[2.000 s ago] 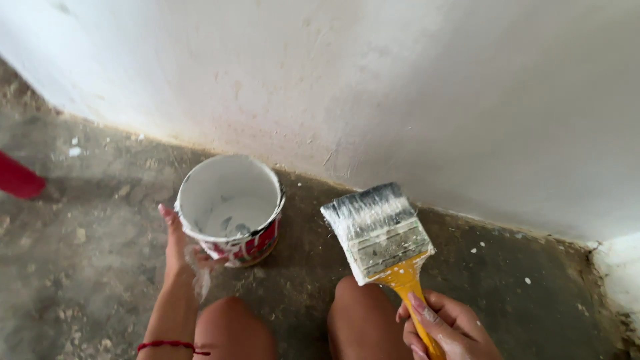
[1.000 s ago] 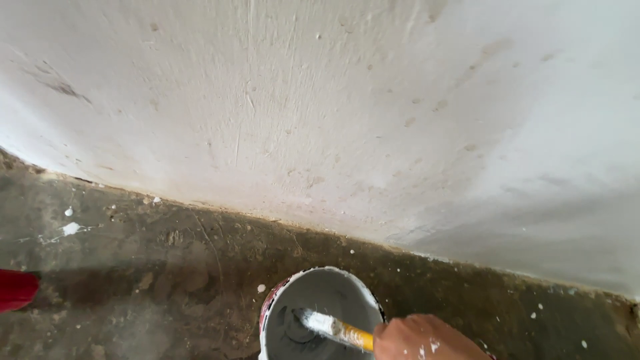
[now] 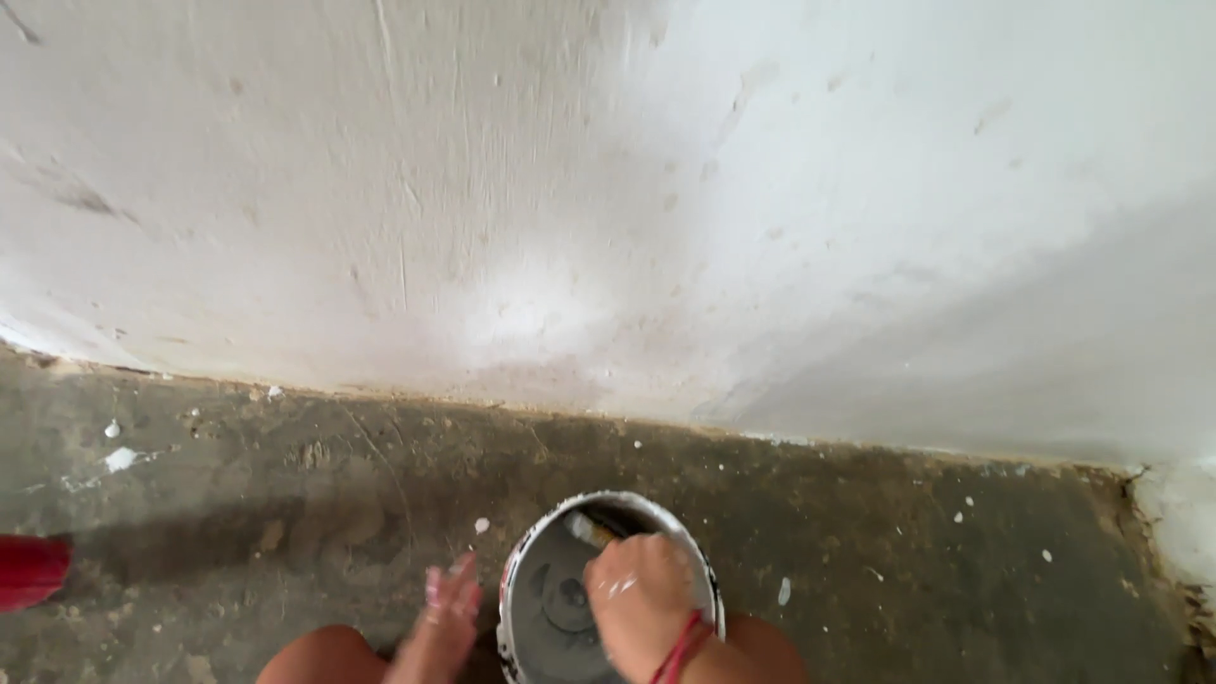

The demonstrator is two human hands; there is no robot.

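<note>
A paint bucket (image 3: 551,608) with a paint-smeared rim stands on the floor at the bottom centre, a pool of paint inside. My right hand (image 3: 641,594), white paint on its knuckles and a red cord at the wrist, reaches over the bucket, closed on the handle of a paintbrush (image 3: 597,532). Only a short part of the brush shows beside the fist; its bristles are blurred and partly hidden. Just left of the bucket, apart from it, is my left hand (image 3: 451,598), blurred, with paint on the fingers and nothing seen in it.
A whitish, streaked wall (image 3: 532,237) rises in front of me and meets the stained concrete floor (image 3: 313,513), which bears white paint spots. A red object (image 3: 33,570) lies at the left edge. A wall corner is at the far right. My knees flank the bucket.
Two seconds ago my right hand held the brush up beside the bucket and my left hand was at the bucket's side. The brush has gone into the bucket; my left hand is off it.
</note>
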